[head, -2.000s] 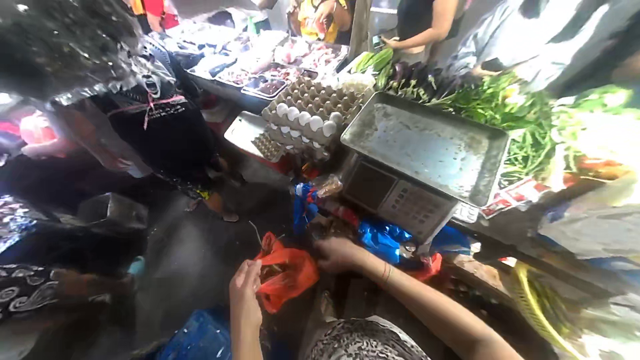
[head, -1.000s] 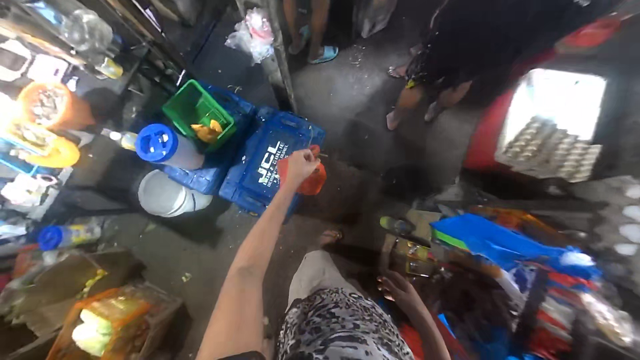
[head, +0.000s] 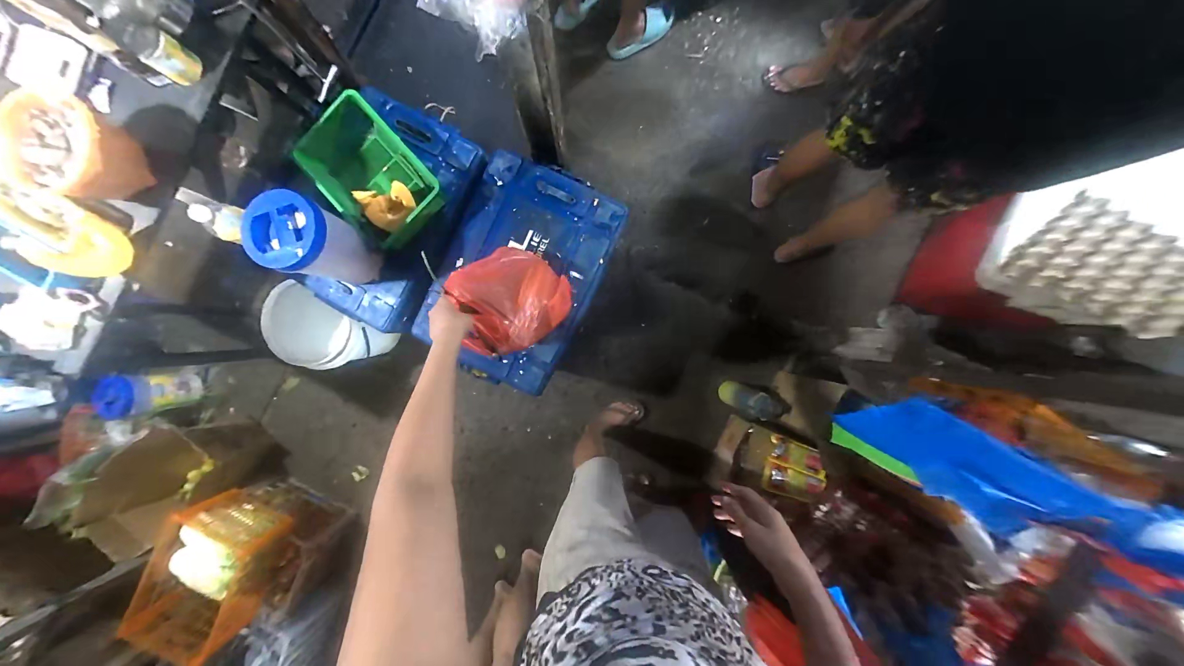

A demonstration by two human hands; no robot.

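My left hand (head: 450, 319) grips the edge of a red plastic bag (head: 514, 298), which bulges over the lid of a blue plastic crate or cooler box (head: 578, 222). Whatever the bag contains cannot be made out. My right hand (head: 754, 518) is low on the right with its fingers apart and nothing in it, near some yellow-labelled packs (head: 794, 465) on the stall's lower level. Another red plastic bag (head: 772, 629) lies below that hand.
Left of the box stand a green basket (head: 319, 139), a blue-lidded container (head: 347, 250) and a white bucket (head: 310, 324). An orange crate (head: 157, 601) holds pale vegetables. People's legs and egg trays (head: 1091, 259) are at upper right; a wooden post (head: 546, 83) rises behind the box.
The view has swung far from the scale and egg stall to the blue box. My left hand still holds the red bag, which now shows larger and fuller over the lid.
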